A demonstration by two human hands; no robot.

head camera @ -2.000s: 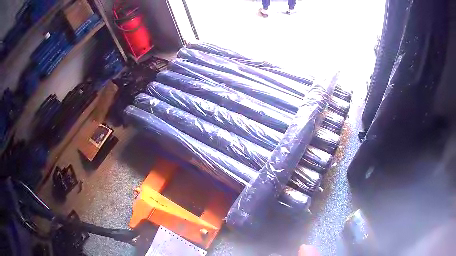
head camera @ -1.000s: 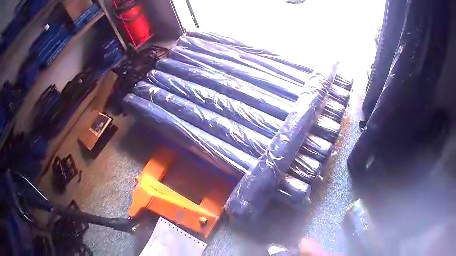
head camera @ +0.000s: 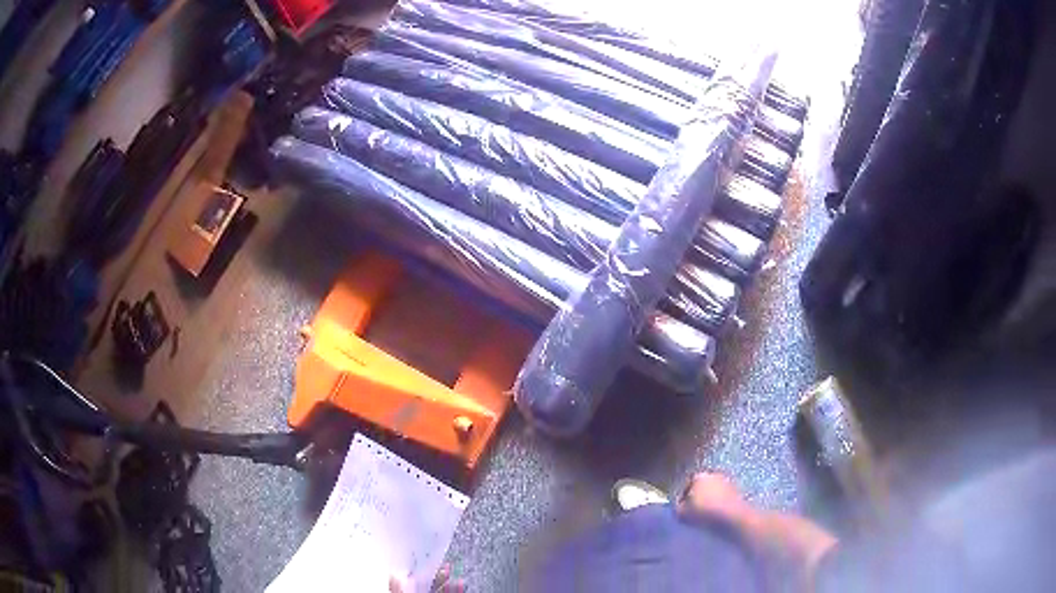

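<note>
A white sheet of paper [head camera: 376,515] with punched holes along its top edge is at the bottom, left of centre. Fingertips of my left hand [head camera: 426,581] show at its lower edge, holding it; the rest is cut off by the frame. My right hand [head camera: 716,500] is at the lower right, away from the paper, with fingers that look curled; whether it holds anything is unclear. Ahead, several dark rolls in shiny clear film [head camera: 498,151] lie side by side. One wrapped roll [head camera: 637,255] lies crosswise on top of their right ends.
An orange pallet jack body [head camera: 388,388] stands before the rolls, its black handle [head camera: 197,440] at left. A small open carton [head camera: 209,229] is on the floor near dark shelved stock. A pale cylinder [head camera: 830,419] is at right. A pale shoe tip [head camera: 640,496] shows below.
The view has tilted down, so the rolls and jack sit higher in the picture. More of the paper, my left fingertips, and my right hand and forearm now show.
</note>
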